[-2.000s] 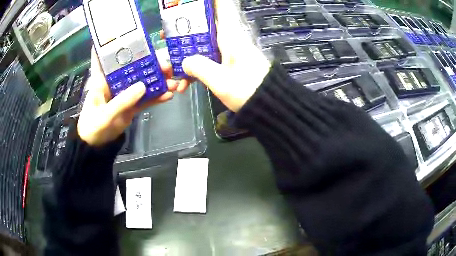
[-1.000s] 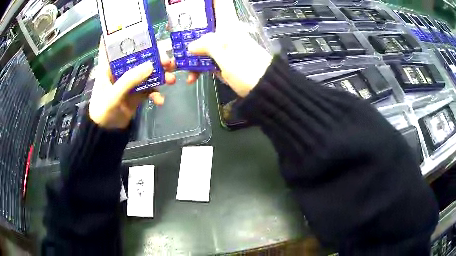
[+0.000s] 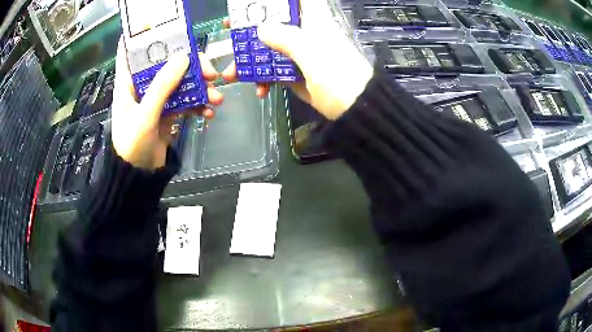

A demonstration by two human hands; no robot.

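Observation:
My left hand holds a keypad phone with a blue edge, blue keys and a lit white screen; my thumb lies on its keys. My right hand holds a second keypad phone, its thumb near the upper keys; the top of this phone is cut off by the frame edge. Both phones face me, side by side and apart. Below them is a clear blister tray, with phones back side up at its left, partly behind my left arm.
White rectangles lie near the bench's front edge, one with small marks. A dark smartphone lies right of the work tray. Stacked full trays stand at right, ridged stacked trays at left. A red marker stands beside them.
Both hands still hold their phones. My left thumb has moved up from the lower keys towards the navigation pad. My right thumb has also moved up its keypad. The bench items sit slightly higher in view.

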